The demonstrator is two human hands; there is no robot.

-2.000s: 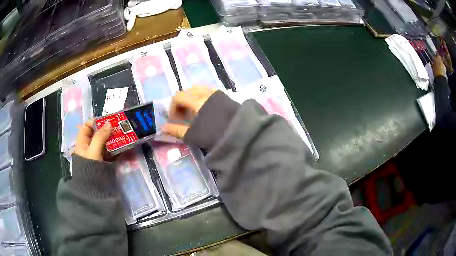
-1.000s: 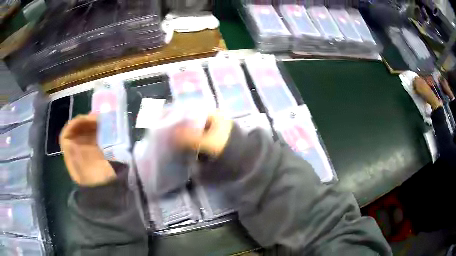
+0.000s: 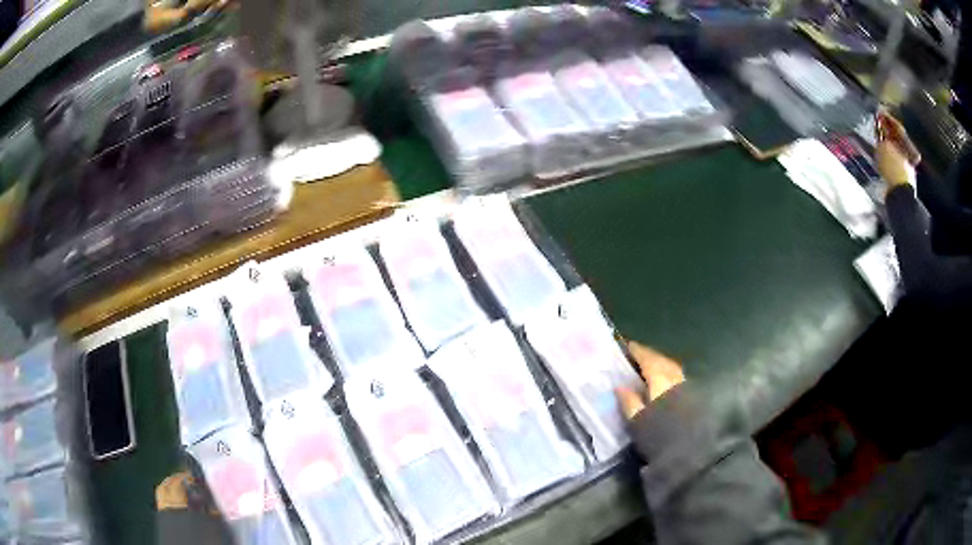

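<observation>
A clear blister tray [image 3: 589, 285] lies on the dark green bench in front of me, its two rows of pockets filled with bagged phones [image 3: 426, 452]. The frosted sleeves show pink-red at the far end and blue-grey at the near end. My right hand [image 3: 652, 380] holds the tray's right edge, thumb and fingers around it. My left hand [image 3: 183, 492] is at the tray's near left edge, small and partly hidden; its fingers appear to hold the edge.
A smartphone [image 3: 108, 398] lies left of the tray. More bagged phones [image 3: 32, 442] lie at the far left. A loaded tray stack [image 3: 597, 133] is at the rear, dark trays [image 3: 160, 181] rear left. A neighbouring worker's hand [image 3: 893, 160] and white bags [image 3: 831, 186] are at right.
The red phone handled earlier is no longer seen unbagged. The tray's formerly empty rear-left pocket now holds a bagged phone. My hands have parted to the tray's two sides; the view has shifted.
</observation>
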